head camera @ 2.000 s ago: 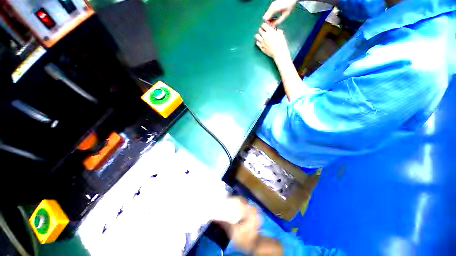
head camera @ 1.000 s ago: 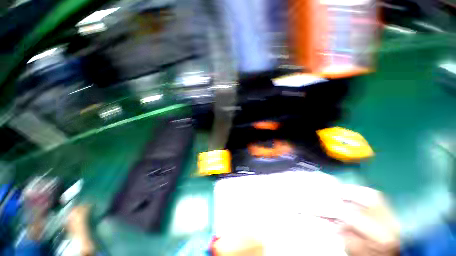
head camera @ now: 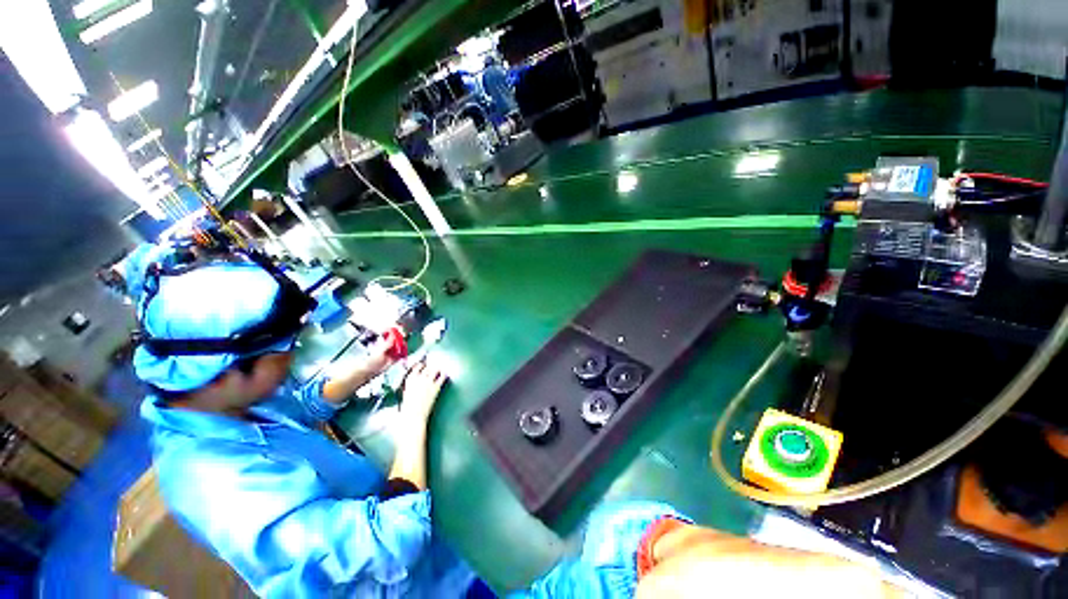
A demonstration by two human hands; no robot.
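Note:
Several round black parts [head camera: 598,407] lie in the near half of the long dark tray [head camera: 662,310], left of the press. My left forearm and hand [head camera: 761,570] come in at the bottom edge, with a blue sleeve and reddish cuff, pointing right. The hand is overexposed and cut off, so its fingers and any hold are hidden. A yellow box with a green button [head camera: 793,445] stands right of the tray. At the far right, a dark thing sits over the orange press fixture [head camera: 981,513]. My right hand is out of the picture.
A coworker in blue smock and cap [head camera: 252,451] sits at the left, hands on the bench near a red object. A tan air hose [head camera: 937,454] curves around the button box. The air fitting [head camera: 806,293] and black press [head camera: 937,351] stand at the right.
The view has swung left from the work sheet to the parts tray and coworker. My right hand, visible two seconds ago, has left the picture; my left forearm now shows at the bottom.

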